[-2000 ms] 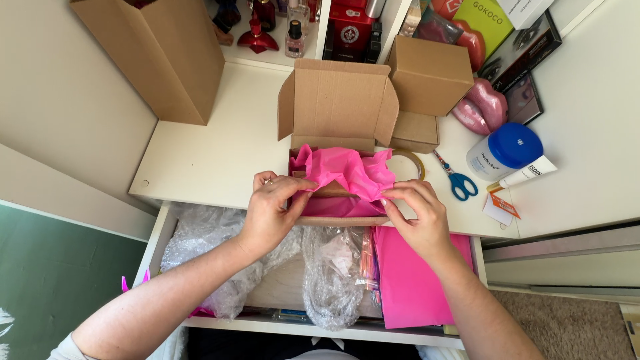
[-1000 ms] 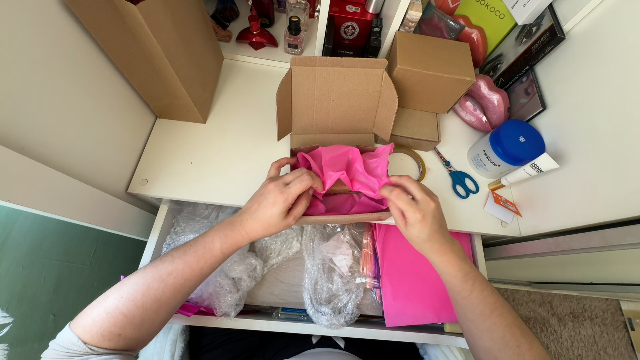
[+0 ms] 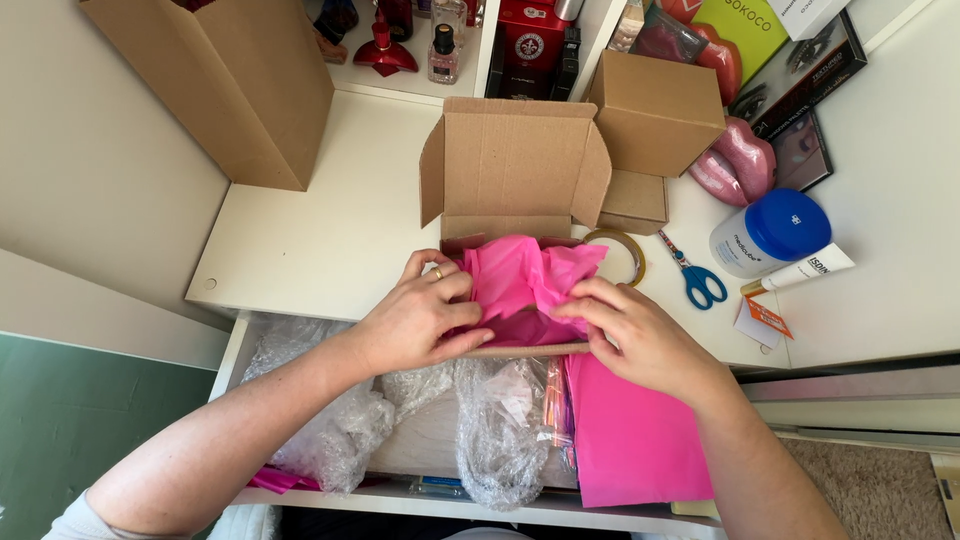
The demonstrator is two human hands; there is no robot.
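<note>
A cardboard mailer box [image 3: 521, 161] stands with its lid up at the front edge of the white desk. Crumpled pink tissue paper [image 3: 514, 277] fills it, and part of the box's inside is hidden beneath. My left hand [image 3: 424, 315] rests at the box's left side, fingers curled over the tissue edge; whether it pinches the paper is unclear. On the right, my right hand [image 3: 637, 334] pinches the tissue between thumb and fingers. Below, the pulled-out drawer holds bubble wrap [image 3: 502, 442] and flat pink tissue sheets [image 3: 637, 435].
Right of the box lie a tape roll [image 3: 637, 259], blue-handled scissors [image 3: 703, 286], a blue-lidded jar [image 3: 787, 225] and a tube [image 3: 814, 268]. Closed cardboard boxes [image 3: 652, 112] stand behind. A brown paper bag [image 3: 247, 90] is at the back left, perfume bottles [image 3: 443, 60] on the shelf.
The tissue's raised front edge has been folded down and inward into the box. My left hand has shifted from the front of the tissue to the box's left side.
</note>
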